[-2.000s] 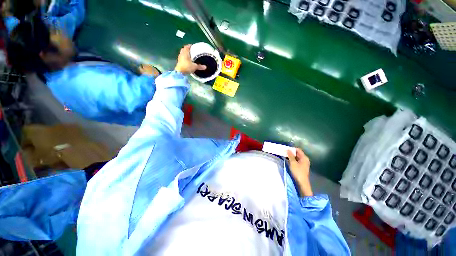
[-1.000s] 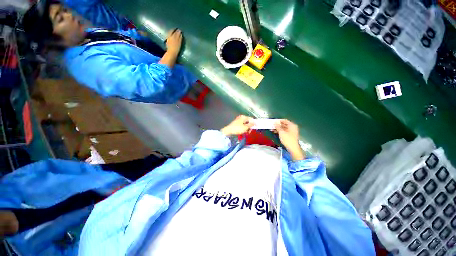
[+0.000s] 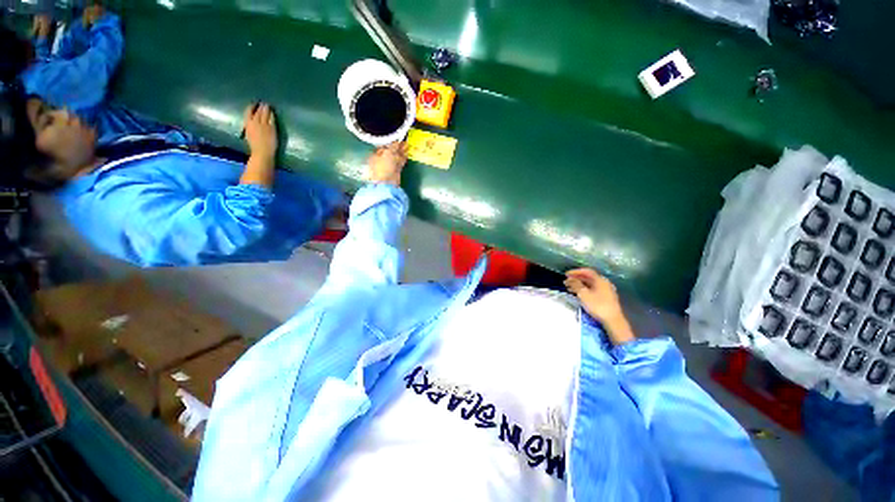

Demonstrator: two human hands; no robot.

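The white desk fan (image 3: pixel 377 102) with a dark round centre stands on the green bench. My left hand (image 3: pixel 388 163) reaches to its lower rim, fingertips at or against it; whether it grips the fan cannot be told. My right hand (image 3: pixel 596 294) is low at the bench's near edge, fingers bent, with nothing clearly visible in it. The white strip is not visible in either hand.
A yellow box with a red knob (image 3: pixel 433 103) and a yellow label (image 3: pixel 431 148) sit beside the fan. A small white device (image 3: pixel 666 74) lies farther right. A tray of dark squares (image 3: pixel 834 275) is at right. Another person's hand (image 3: pixel 260 134) rests on the bench at left.
My hands have parted from the white strip, which no longer shows. My left hand has reached forward to the fan. My right hand stays near the bench edge. The view has shifted.
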